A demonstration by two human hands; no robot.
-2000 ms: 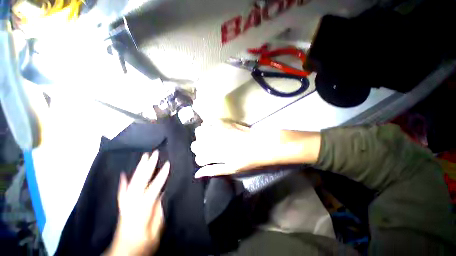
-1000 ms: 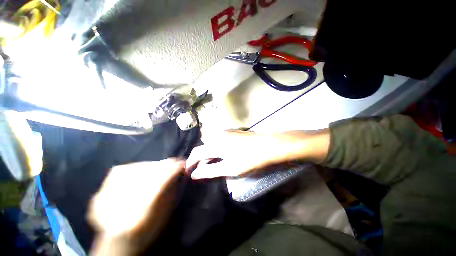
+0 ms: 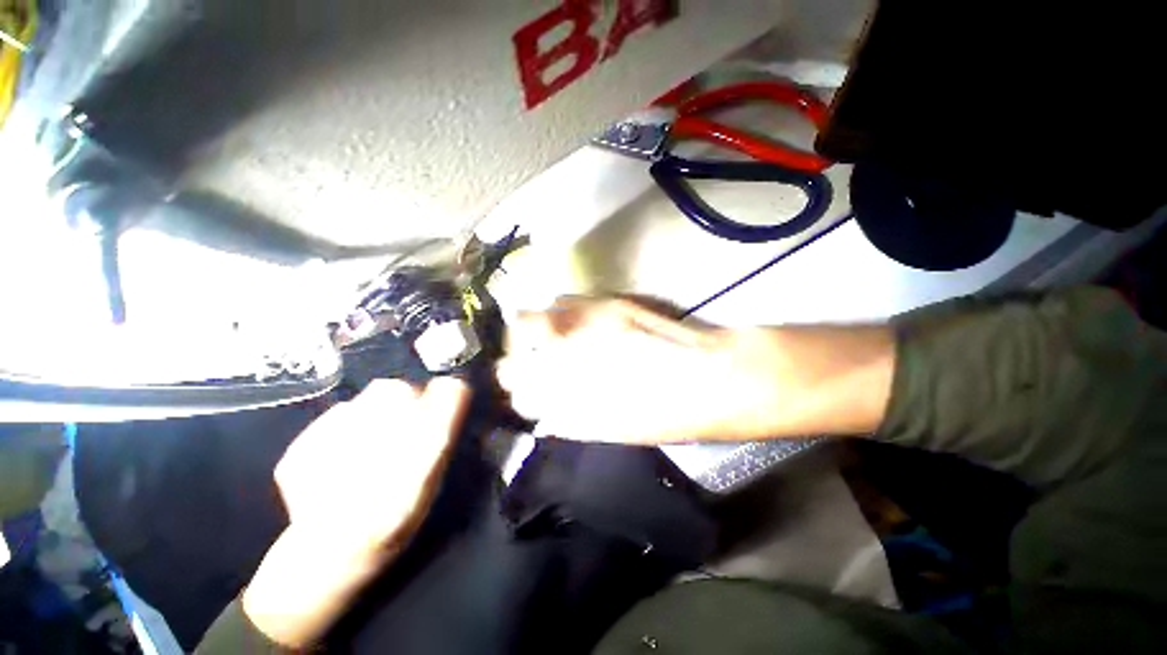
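Observation:
A large black cloth panel [image 3: 179,499] spreads from the needle area over the table edge and down toward my lap. The shiny presser foot and needle area [image 3: 442,335] stands just above my fingertips. My left hand [image 3: 371,461] is closed on the cloth, left of and below the foot. My right hand [image 3: 614,371] is at the right of the foot, its fingers bent down on the cloth edge. Its fingertips are overexposed and partly hidden. A small white patch shows between the hands.
Scissors [image 3: 749,166] with red and dark blue handles lie right of the needle. A black stand with a round base [image 3: 932,215] is beyond them. The pale machine head [image 3: 384,115] with red lettering fills the top. A grey ruler [image 3: 755,463] runs along the front edge.
The view has shifted and the machine head appears larger. My left hand has gone from flat with spread fingers to closed on the cloth and nearer the foot. The cloth has swung leftward and bunched.

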